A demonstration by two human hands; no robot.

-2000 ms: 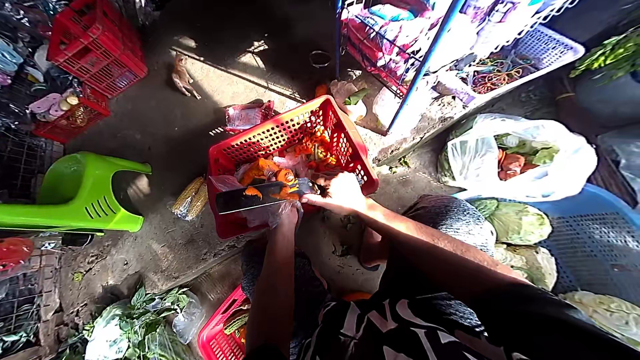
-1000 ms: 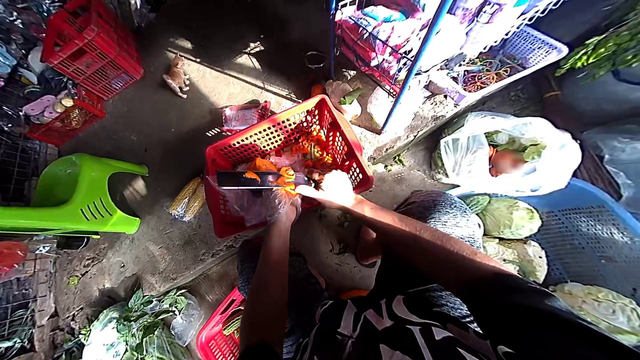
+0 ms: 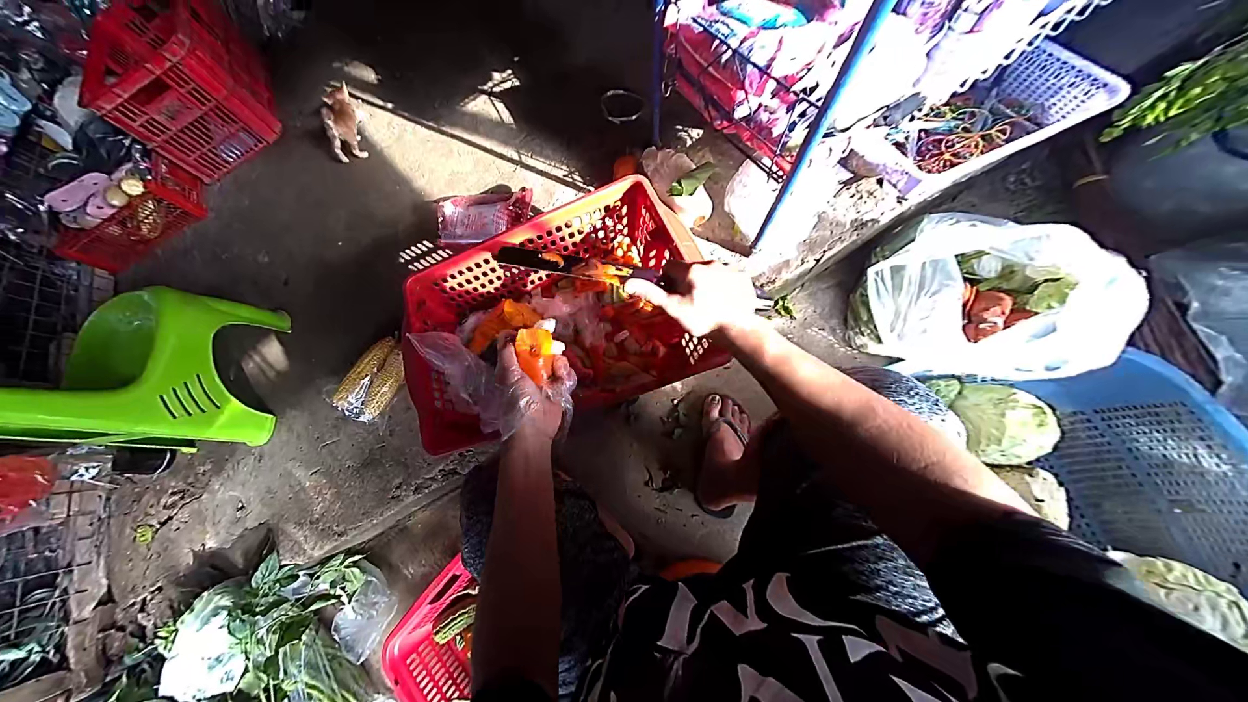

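My left hand point(image 3: 531, 395), with clear plastic film about it, holds a piece of orange vegetable point(image 3: 536, 355) over the near left part of a red plastic basket point(image 3: 429, 390). My right hand point(image 3: 704, 294) grips a knife point(image 3: 561, 263) above the basket's right side. The dark blade points left, and bits of orange lie along it. Inside the basket are cut orange pieces point(image 3: 624, 336) and crumpled clear plastic. The knife's handle is mostly hidden in my fist.
Wrapped corn cobs point(image 3: 370, 378) and a green plastic stool point(image 3: 166, 370) are at left, a kitten point(image 3: 343, 124) farther off. Red crates point(image 3: 185, 88) stand at upper left. Right are a blue rack post point(image 3: 829, 117), a white plastic bag point(image 3: 1092, 292) of vegetables and a blue basket point(image 3: 1150, 458) with cabbages point(image 3: 1004, 422).
My right hand and the knife have moved away from my left hand, up and to the right. The orange piece in my left hand is now in plain view.
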